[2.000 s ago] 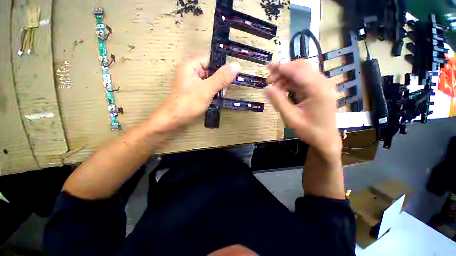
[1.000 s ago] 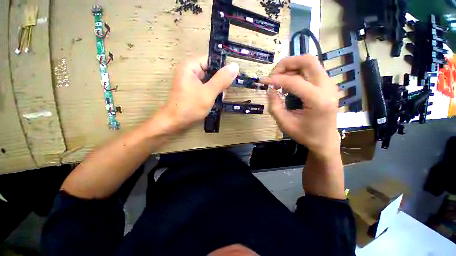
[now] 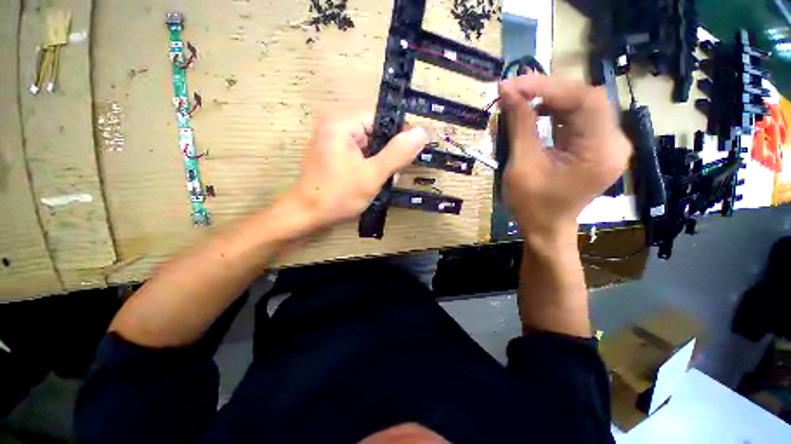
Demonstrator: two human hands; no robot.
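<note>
The black comb-shaped plastic housing [image 3: 392, 95] lies slightly tilted on the cardboard, its four hollow arms pointing right. Thin red and dark lead wires [image 3: 451, 54] run inside the upper arms. My left hand [image 3: 351, 169] grips the housing's spine, thumb on top. My right hand [image 3: 564, 152] is raised right of the arms, fingertips pinched at a thin dark lead by the end of the second arm. A thin silver tool [image 3: 473, 152] shows between the third arm and my right hand; whether the hand holds it I cannot tell.
A narrow green circuit board [image 3: 184, 121] with small wired parts lies left on the cardboard. Dark screw piles [image 3: 330, 13] are at the far edge. A thin-stick bundle [image 3: 50, 52] lies far left. A black cylindrical screwdriver [image 3: 649, 160] and stacked black housings [image 3: 724, 173] are right.
The housing has shifted slightly right and tilted. My right hand has moved from the third arm up and right, near the second arm's end. The silver tool now shows more clearly.
</note>
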